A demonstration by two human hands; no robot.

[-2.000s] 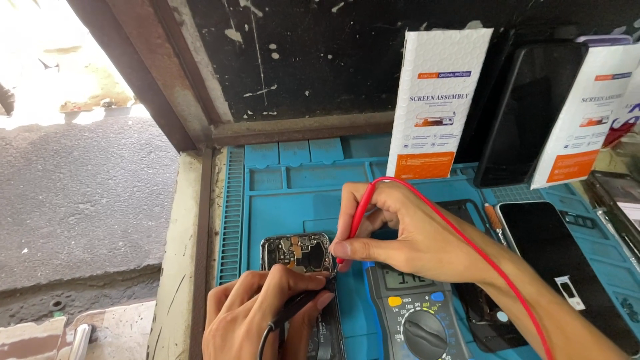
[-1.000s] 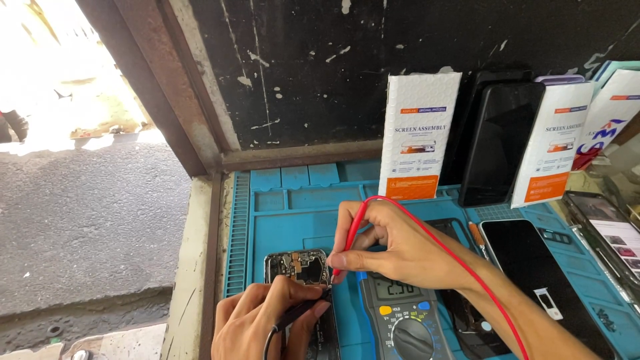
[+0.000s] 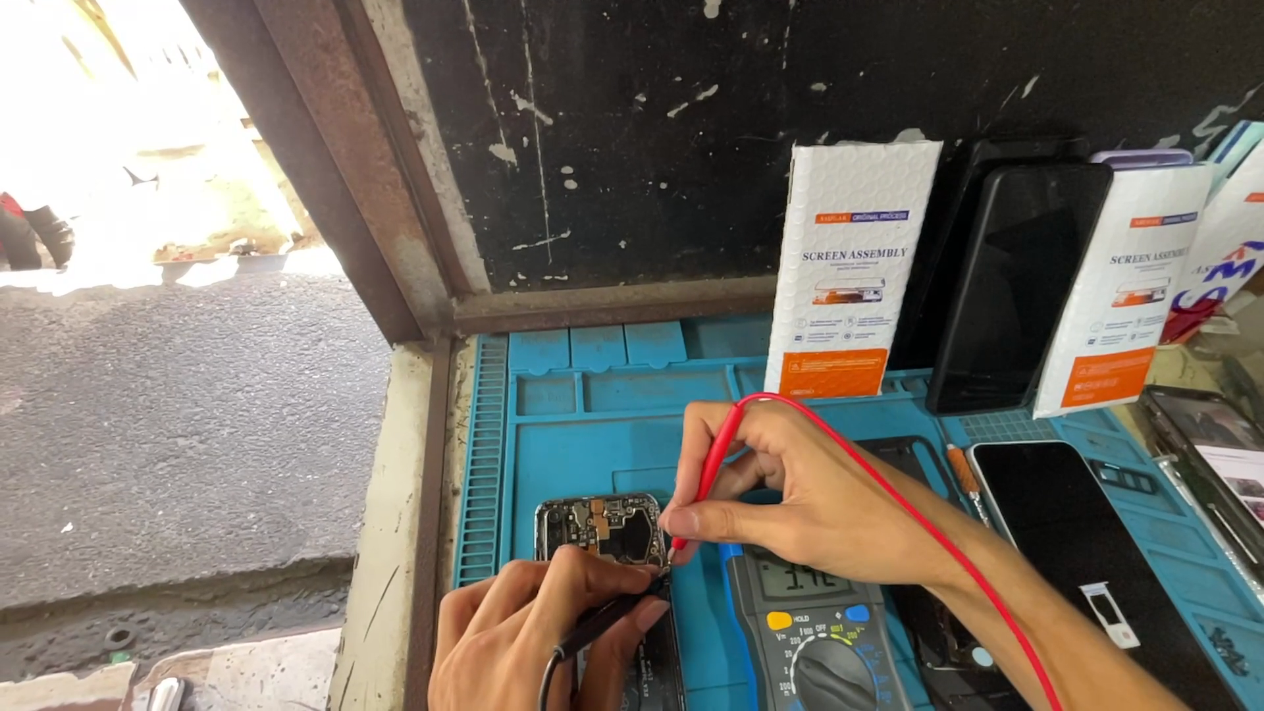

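An opened smartphone (image 3: 624, 523) lies on a blue silicone repair mat (image 3: 583, 449), its circuit board and a dark battery showing. My left hand (image 3: 553, 627) rests over its lower part and grips a black multimeter probe (image 3: 607, 619). In my right hand (image 3: 790, 494) is a red multimeter probe (image 3: 719, 454), pointing down at the phone's right edge close to the black tip. Whether both tips touch metal cannot be told. Just right of the phone stands a blue and grey digital multimeter (image 3: 820, 632), its display partly covered by my right hand.
Screen-assembly packets (image 3: 854, 267) and a dark phone (image 3: 1022, 286) stand upright at the mat's back. To the right lie a black-screened phone (image 3: 1047, 494) with a SIM tray (image 3: 1108, 614) on it and an orange-handled tool (image 3: 962, 470). A rusty metal frame (image 3: 346, 148) borders the left.
Both hands keep their grip on the probes over the phone's right edge. The reading on the multimeter's display has changed.
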